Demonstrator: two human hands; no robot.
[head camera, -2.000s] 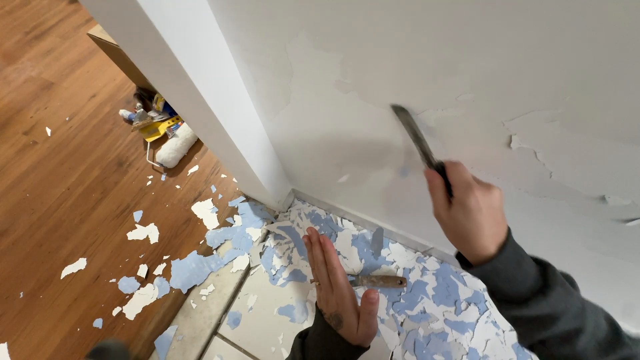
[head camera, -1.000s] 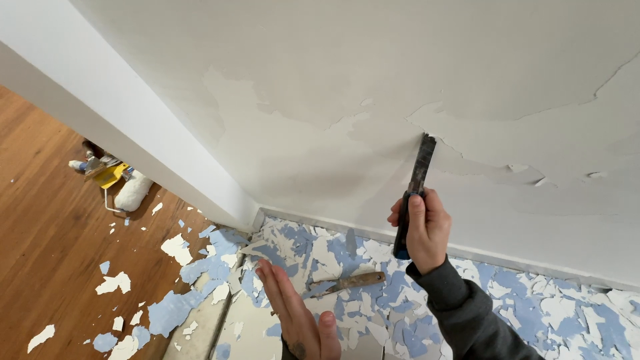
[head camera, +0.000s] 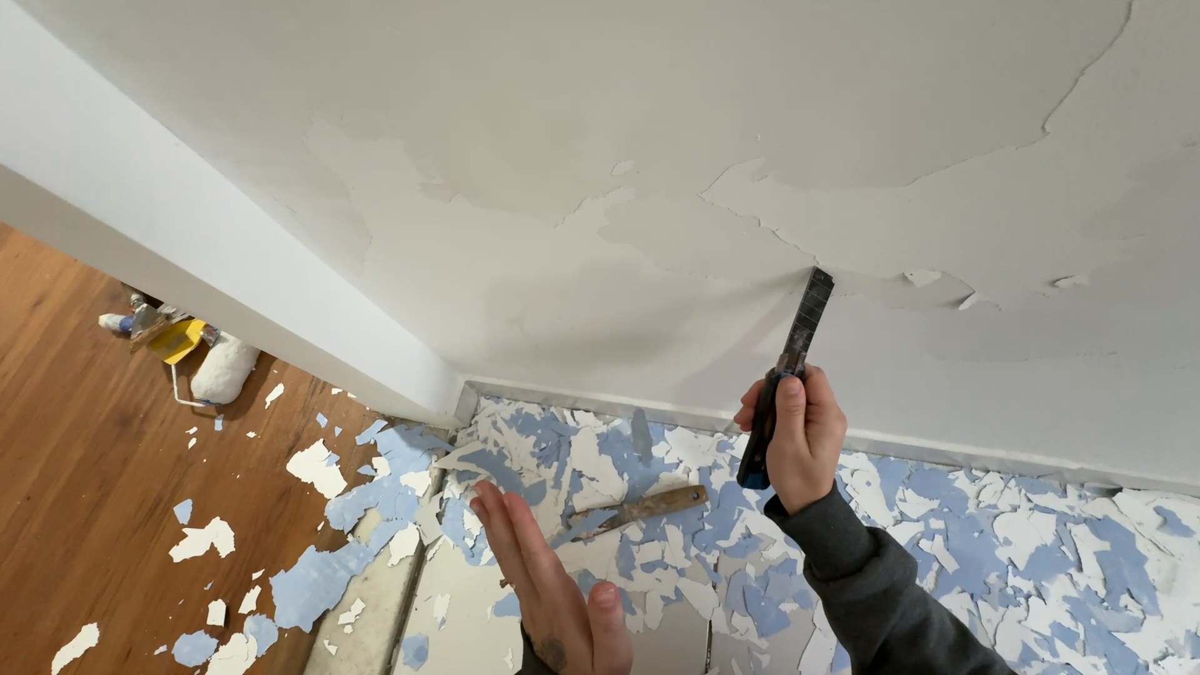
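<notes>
My right hand (head camera: 808, 436) grips the black handle of a snap-off utility knife (head camera: 804, 323), its long segmented blade extended. The blade's tip meets the white wall (head camera: 562, 309) beside a ragged edge of peeling paint (head camera: 764, 225). Small curled flakes (head camera: 923, 277) stick out to the right of the tip. My left hand (head camera: 558, 581) is raised over the littered floor, fingers extended, holding nothing. Just beyond it lies a putty knife with a worn wooden handle (head camera: 661, 503), its blade partly hidden among blue and white paint chips (head camera: 778, 572).
A white door frame (head camera: 234, 206) rises at left. On the wooden floor (head camera: 84, 450) behind it lie a white paint roller (head camera: 225, 368), a yellow tool (head camera: 178, 339) and other items. Paint chips cover much of the tiles and spill over the threshold (head camera: 361, 600).
The view has shifted toward the wall on the right. The knife's tip has gone from a smooth patch of wall to the peeling edge. My left hand remains raised and empty.
</notes>
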